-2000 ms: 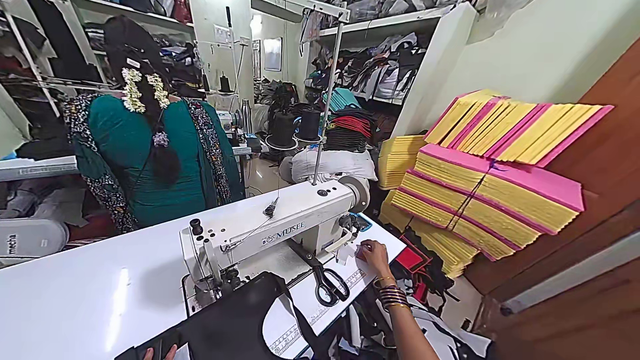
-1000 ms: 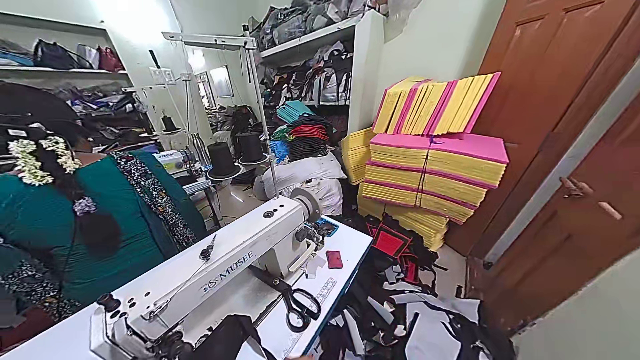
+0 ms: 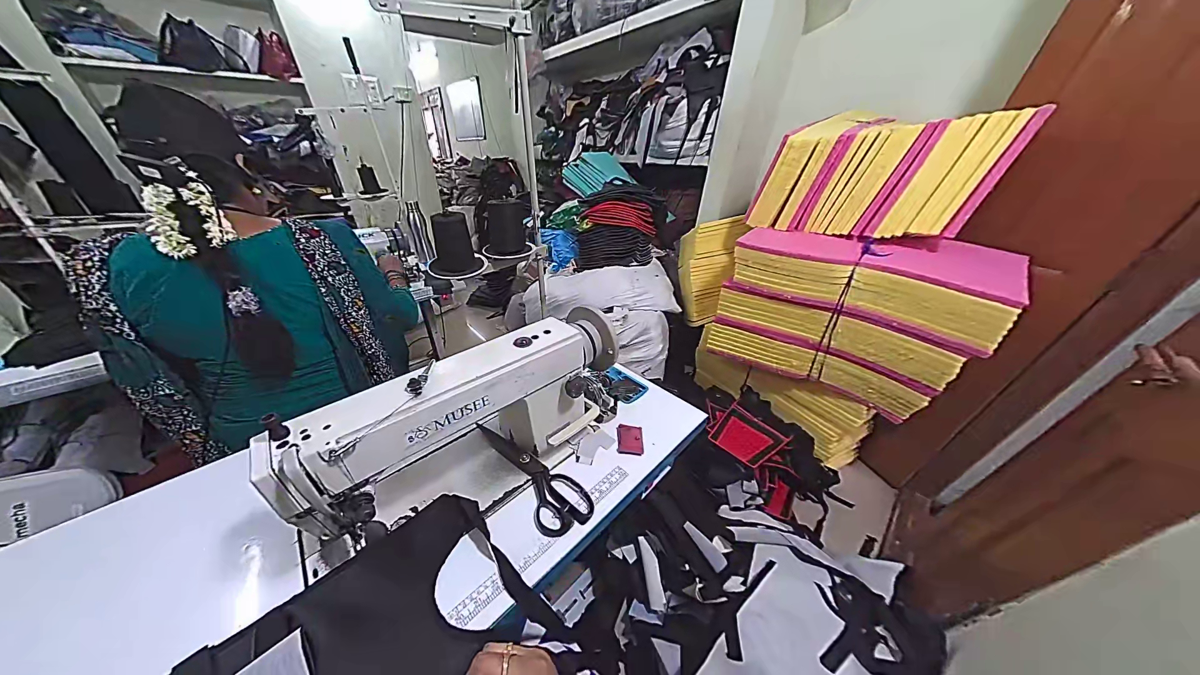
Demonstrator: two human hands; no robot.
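At the bottom edge my right hand (image 3: 511, 659), with a ring, shows only in part, against the right side of a black fabric piece (image 3: 375, 586). Whether its fingers grip the fabric cannot be told. My left hand is out of view. The fabric has a curved cut-out and a strap, and lies in front of a white Musee sewing machine (image 3: 450, 412). Black-handled scissors (image 3: 553, 497) rest on the table with their blades against the machine base. Beside them are a small red piece (image 3: 630, 439), pale scraps (image 3: 591, 444) and a printed ruler scale (image 3: 607, 485).
A person in a green top (image 3: 234, 328) sits at the left. Bundled yellow and pink sheets (image 3: 862, 300) are stacked at the right near a brown door (image 3: 1087, 441). Black and white fabric scraps (image 3: 778, 600) lie beside the table edge. Black thread cones (image 3: 454, 244) stand behind the machine.
My right hand was on the table near the machine's wheel two seconds ago and is now at the bottom edge. My left hand has left the view. The small red piece has become visible.
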